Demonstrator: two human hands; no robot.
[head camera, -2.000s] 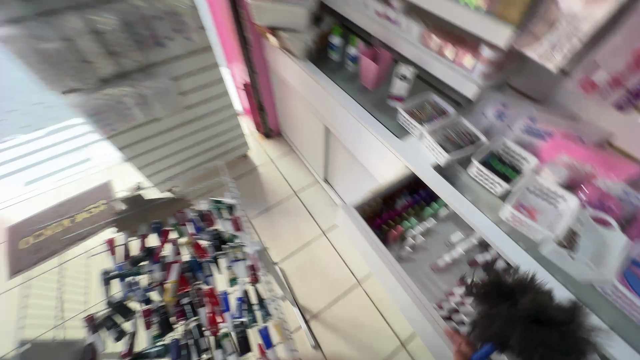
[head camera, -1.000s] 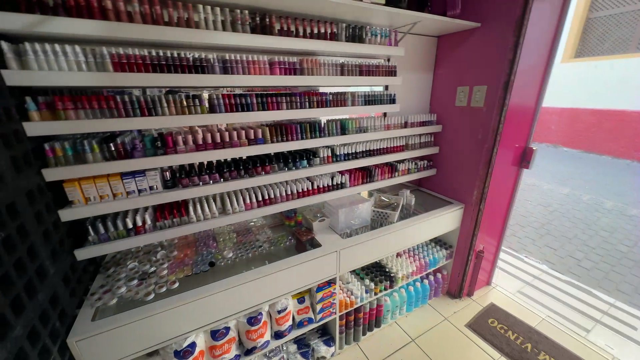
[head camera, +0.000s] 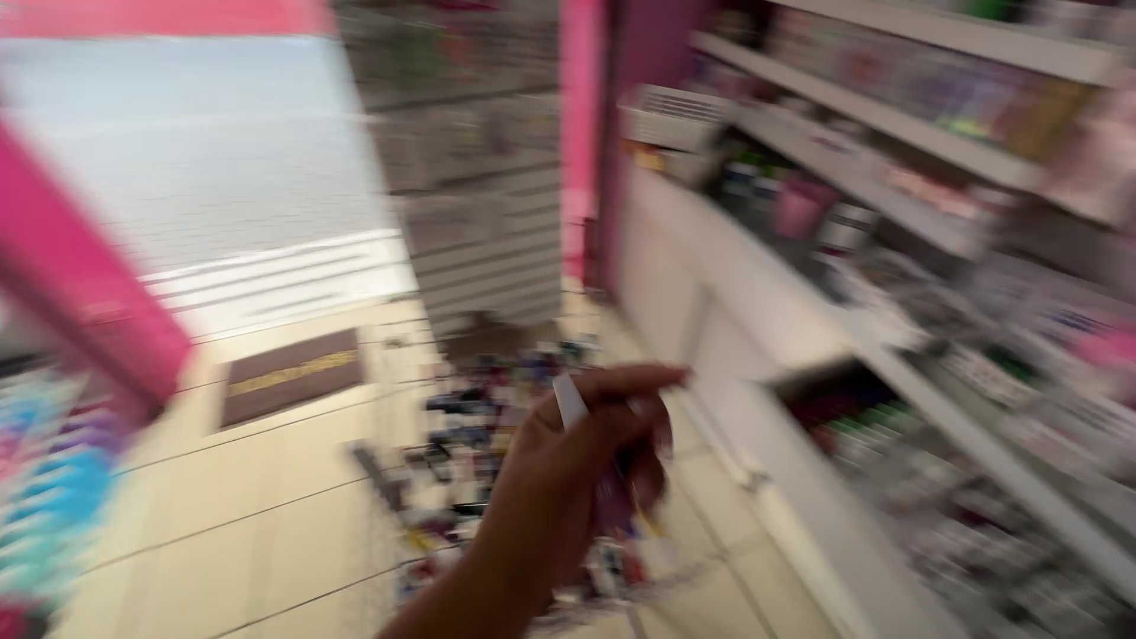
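Observation:
My left hand (head camera: 577, 470) reaches up from the bottom middle over a mass of small bottles. Its fingers are curled around a small bottle, likely nail polish, whose pale, elongated cap (head camera: 570, 401) sticks out above the thumb and whose purple body (head camera: 611, 501) shows partly below. The index finger points right. Beneath and behind the hand, many mixed small bottles (head camera: 461, 426) lie crowded in what looks like a clear-sided display; blur hides its edges. My right hand is not in view.
A white counter (head camera: 754, 275) with baskets (head camera: 990, 368) and open shelving runs along the right. A slatted display panel (head camera: 488, 222) stands beyond the bottles. A brown doormat (head camera: 291, 377) lies by the doorway; colourful bottles (head camera: 58, 479) line the left edge.
The view has swung from the wall shelves of polish bottles back to the crowded bottles and right-hand counter. My left hand, absent in both earlier frames, now shows with a small bottle.

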